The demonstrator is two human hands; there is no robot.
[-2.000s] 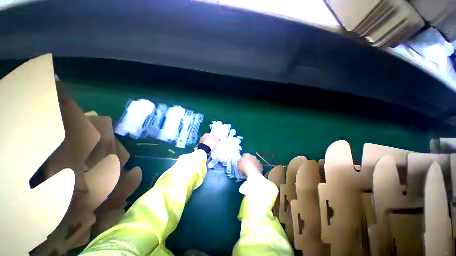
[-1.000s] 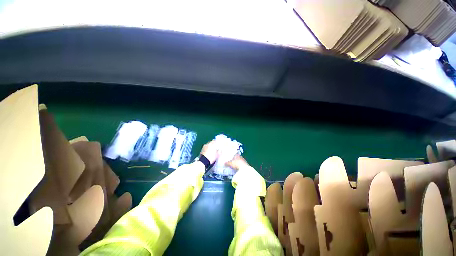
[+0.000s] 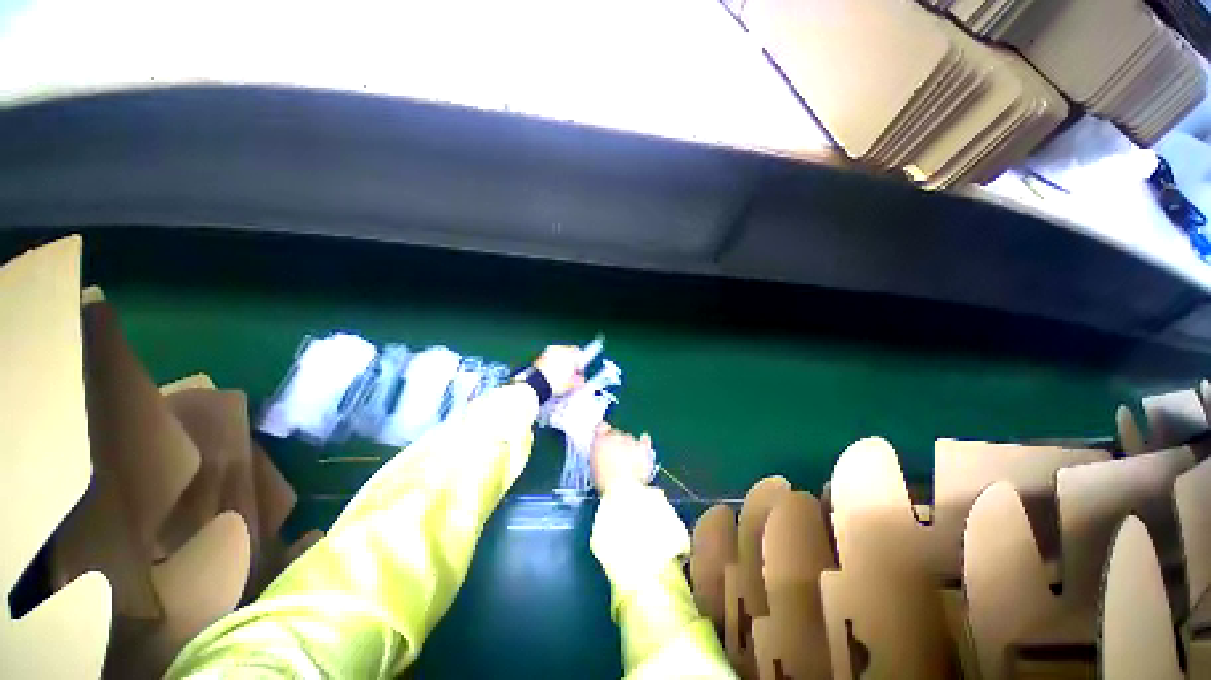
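A loose pile of whitish clear plastic strips (image 3: 576, 423) lies on the green bench between my hands. My left hand (image 3: 563, 369) is at the pile's upper left, with a pale strip at its fingertips. My right hand (image 3: 622, 458) is at the pile's lower right, fingers bent against its edge; whether it holds a strip cannot be told. Both hands are small and blurred. Neater rows of white and clear handles (image 3: 385, 388) lie to the left, beside my left wrist.
Stacked brown cartons with rounded tabs stand at the right (image 3: 883, 531) and left (image 3: 199, 465). A grey-black raised edge (image 3: 531, 186) runs behind the green bench (image 3: 823, 385). Tight brown blank bundles (image 3: 916, 93) lie on the white upper surface. Thin yellowish strips lie near the rows.
My left hand has moved to the pile's upper side and now has a strip at its fingertips. My right hand has shifted slightly down, and the pile looks smaller and more spread. The view has shifted slightly.
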